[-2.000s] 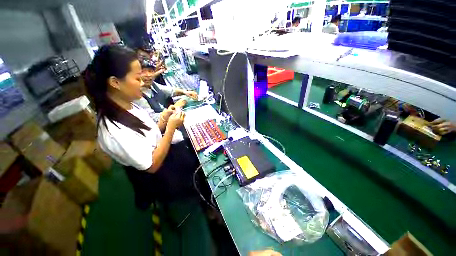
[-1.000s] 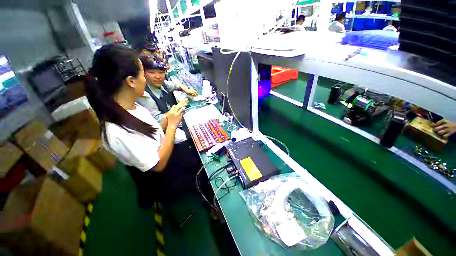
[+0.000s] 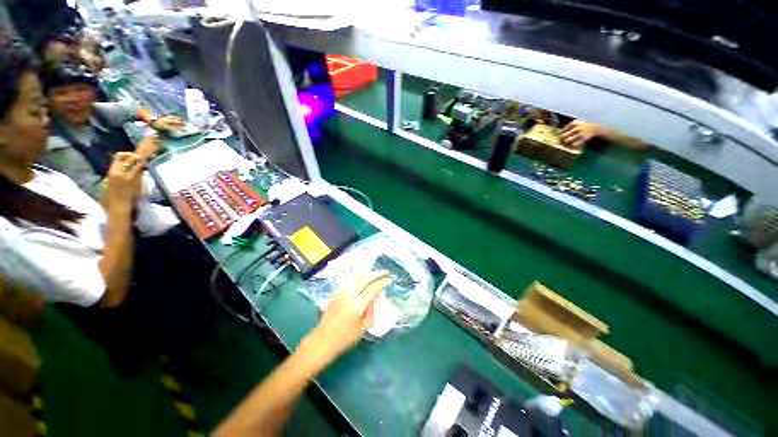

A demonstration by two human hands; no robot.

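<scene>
My left hand (image 3: 351, 305) reaches in from the bottom, over the large clear plastic bag (image 3: 411, 277). Its fingers are stretched and slightly apart at the bag's white label, with nothing seen in them; blur hides whether they touch the bag. The bag lies crumpled on the green bench. A black jig (image 3: 495, 420) with white printing is cut off by the bottom edge. A small pale bottle (image 3: 546, 404) with a yellow tip lies blurred beside it. My right hand is not in view.
A black equipment box (image 3: 309, 230) with cables stands beyond the bag. The left carton (image 3: 465, 300), middle carton (image 3: 559, 311) and a pale bag (image 3: 610, 391) line the lane side. Two people are at left; another person's hand (image 3: 580, 133) is across the lane.
The view has swung right and down, bringing the cartons and jig into view. My left hand has come in from the bottom edge to the bag.
</scene>
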